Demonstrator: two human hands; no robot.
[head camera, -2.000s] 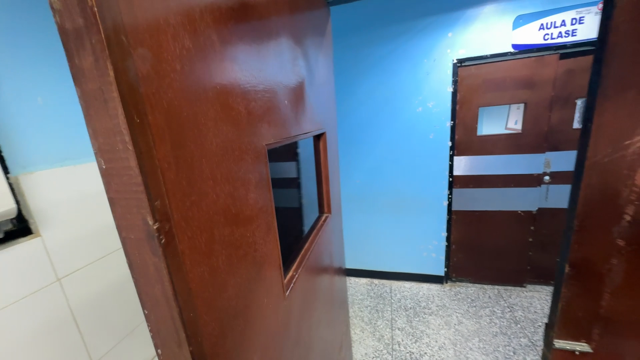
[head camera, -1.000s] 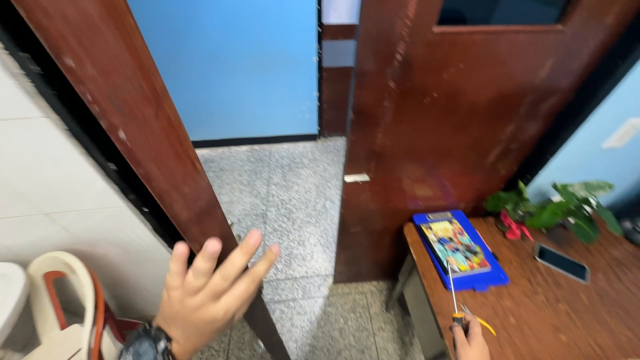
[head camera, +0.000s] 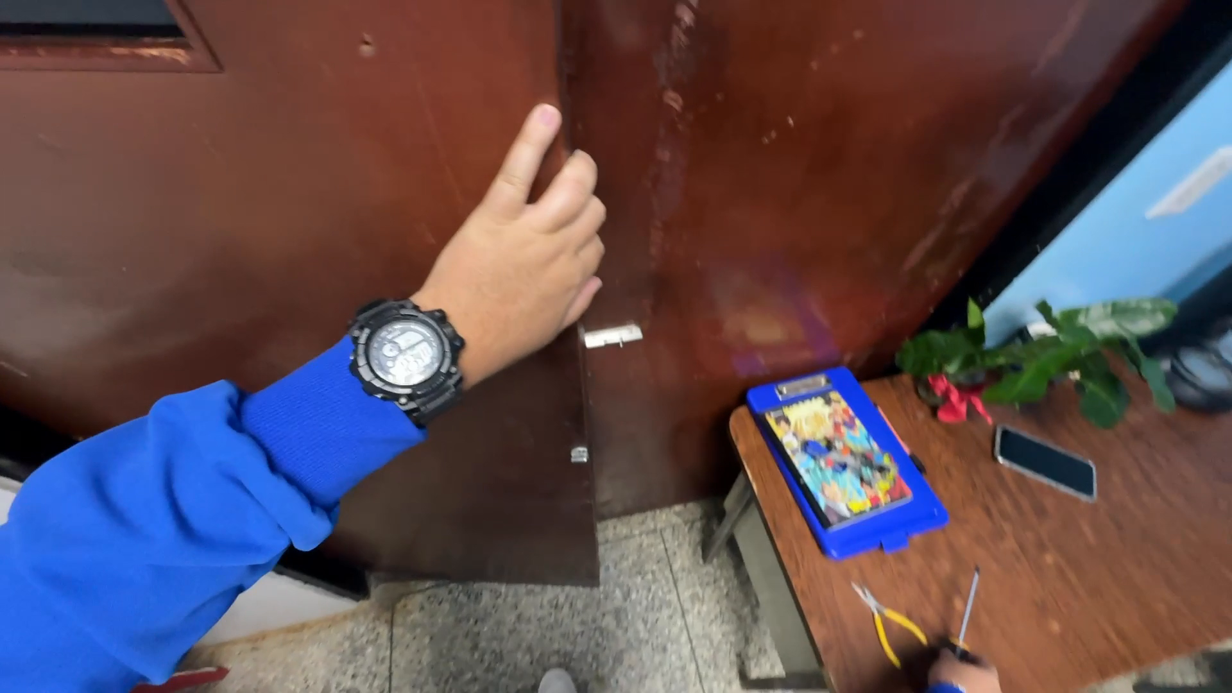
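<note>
My left hand (head camera: 525, 250), with a black digital watch (head camera: 406, 354) at the wrist, rests against the free edge of a brown wooden door leaf (head camera: 318, 241). Its fingers are spread unevenly, some bent at the edge; whether they grip it is unclear. The other leaf (head camera: 731, 192) stands behind, with a small metal latch plate (head camera: 613, 335). At the bottom right, my right hand (head camera: 962, 672) is partly cut off by the frame and closed round the handle of a screwdriver (head camera: 970, 606), shaft upward. Yellow-handled pliers (head camera: 900, 624) lie just left of it on the wooden table (head camera: 1088, 558).
On the table are a blue clipboard case (head camera: 919, 496) with a colorful illustrated booklet (head camera: 837, 457) on top, a phone (head camera: 1045, 463), and a leafy plant (head camera: 1078, 356) with a red bow (head camera: 955, 397). Speckled floor tiles (head camera: 500, 626) show below the door.
The near door leaf has swung across the gap where the corridor showed one second ago. My left hand has gone from in front of its edge to contact with it. The view has turned right and down.
</note>
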